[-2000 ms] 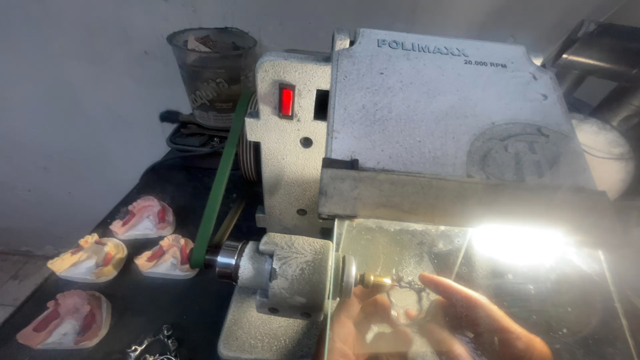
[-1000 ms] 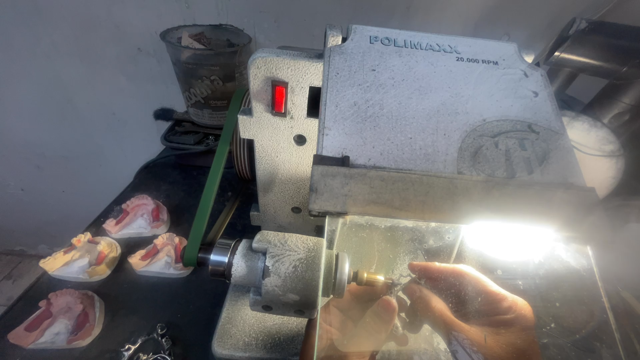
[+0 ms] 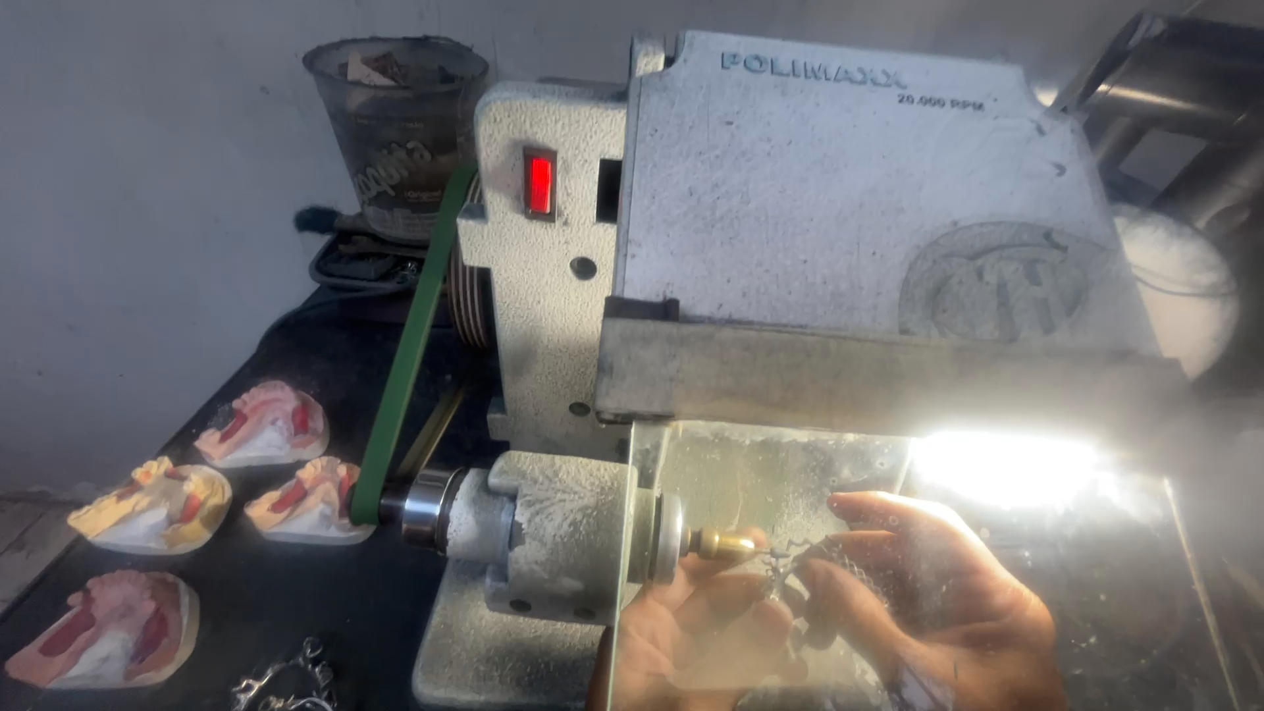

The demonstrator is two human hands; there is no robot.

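Observation:
Behind the clear shield (image 3: 770, 464) of a polishing lathe, my left hand (image 3: 691, 632) and my right hand (image 3: 928, 592) both hold a metal denture framework (image 3: 790, 583). The framework touches or nearly touches the tip at the lathe's brass chuck (image 3: 729, 544); the exact contact is blurred. My left hand lies below the chuck, its fingers under the framework. My right hand comes from the right, thumb on the framework and index finger raised over it. Dust and glare on the shield partly hide the fingers.
The lathe housing (image 3: 839, 197) stands above, its red switch (image 3: 540, 185) lit. A green belt (image 3: 415, 346) runs down to the spindle (image 3: 425, 509). Several dental casts (image 3: 109, 632) and another metal framework (image 3: 286, 681) lie on the dark bench at left. A cup (image 3: 400, 138) stands behind.
My right hand's index finger has lifted and spread from the thumb. Both hands remain at the brass chuck with the framework.

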